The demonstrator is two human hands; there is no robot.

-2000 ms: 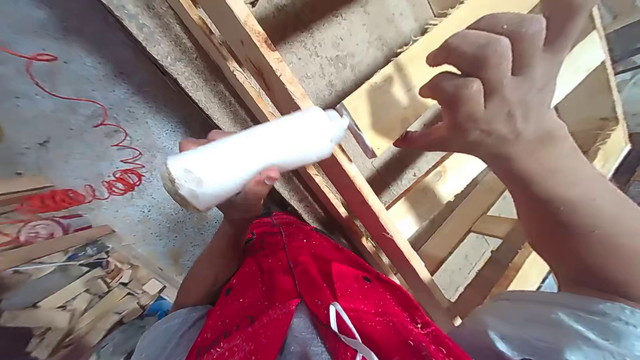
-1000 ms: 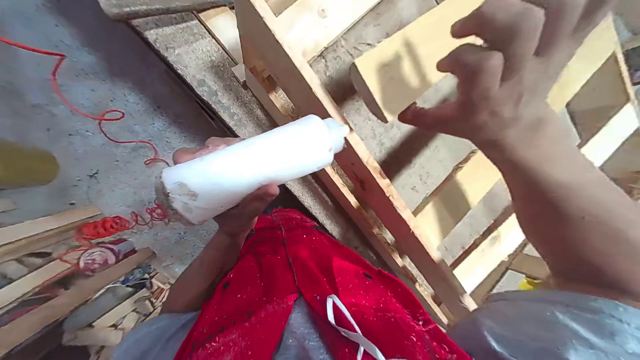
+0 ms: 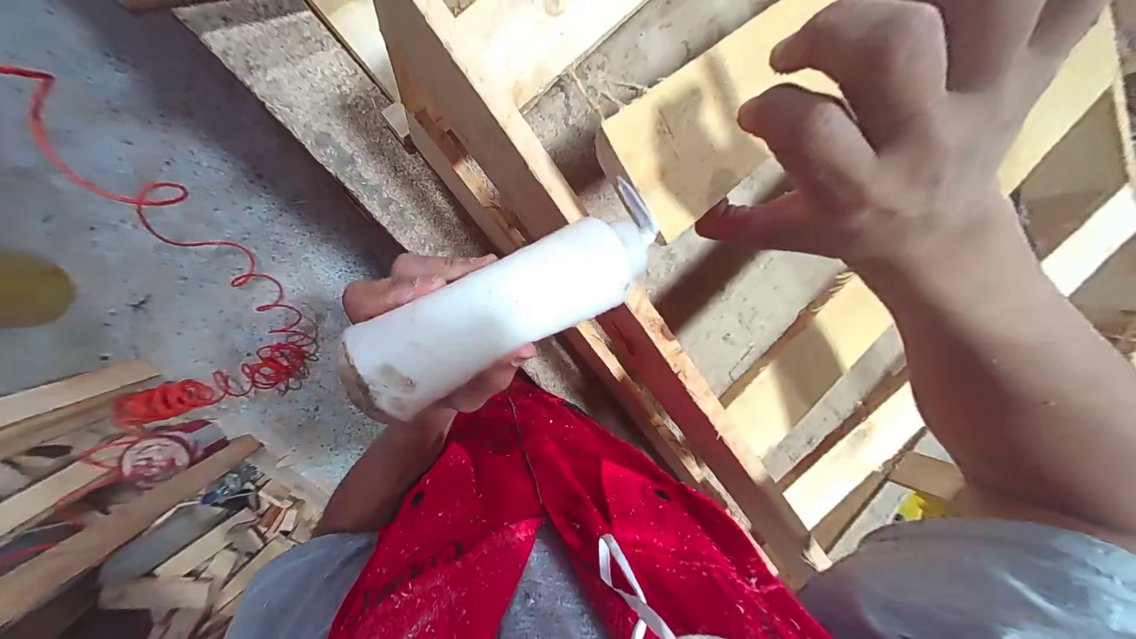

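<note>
A white plastic squeeze bottle (image 3: 506, 311) with a pointed nozzle lies tilted across my left hand (image 3: 413, 288), whose fingers are closed around its body. The nozzle points up and right, past the edge of a wooden frame made of long boards (image 3: 497, 124). My right hand (image 3: 887, 133) is raised at the upper right, fingers bent and apart, holding nothing. Behind it, just right of the nozzle, is a pale wooden board (image 3: 701, 133), with a shadow on its face. The palm of my left hand is hidden by the bottle.
A coiled red air hose (image 3: 284, 359) lies on the concrete floor (image 3: 160, 293) at left. Wood offcuts (image 3: 204, 550) are piled at the lower left. Wooden slats (image 3: 799, 382) run under my right arm. A blurred yellow object (image 3: 31, 288) is at the left edge.
The bottle stays in my left hand, and my right hand remains raised with its fingers apart. The view has shifted over the wooden frame.
</note>
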